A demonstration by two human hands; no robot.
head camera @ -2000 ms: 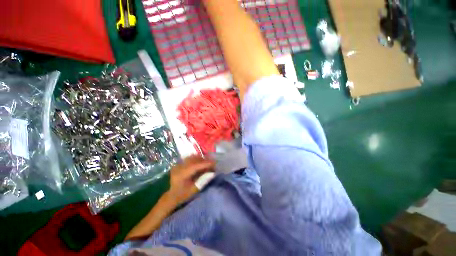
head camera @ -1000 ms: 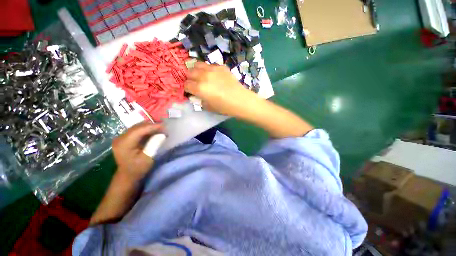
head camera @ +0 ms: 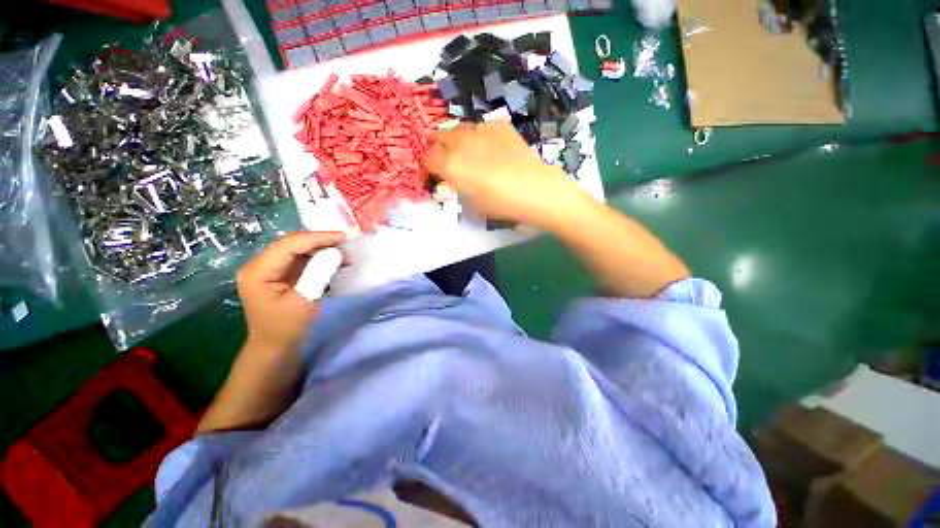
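Observation:
My right hand (head camera: 495, 173) is over the meeting edge of the heap of red strips (head camera: 361, 139) and the heap of dark square pieces (head camera: 515, 77); its fingers point down and what they hold is hidden. My left hand (head camera: 283, 284) is at the near left edge of the white board (head camera: 387, 256), thumb wrapped in white, fingertips close together; I cannot tell if a small part is between them. The shiny metal pieces (head camera: 155, 165) lie heaped on a clear bag to the left.
Rows of grey and red pieces (head camera: 402, 23) lie beyond the board. Cardboard (head camera: 758, 72) with dark items is at upper right, small rings (head camera: 603, 46) beside it. A red tray is at upper left, a red stool (head camera: 72, 454) lower left, brown boxes (head camera: 825, 454) lower right.
My right arm was stretched over the far rows two seconds ago, then came back to the heaps. My left hand stays near the board's edge. The camera view has shifted.

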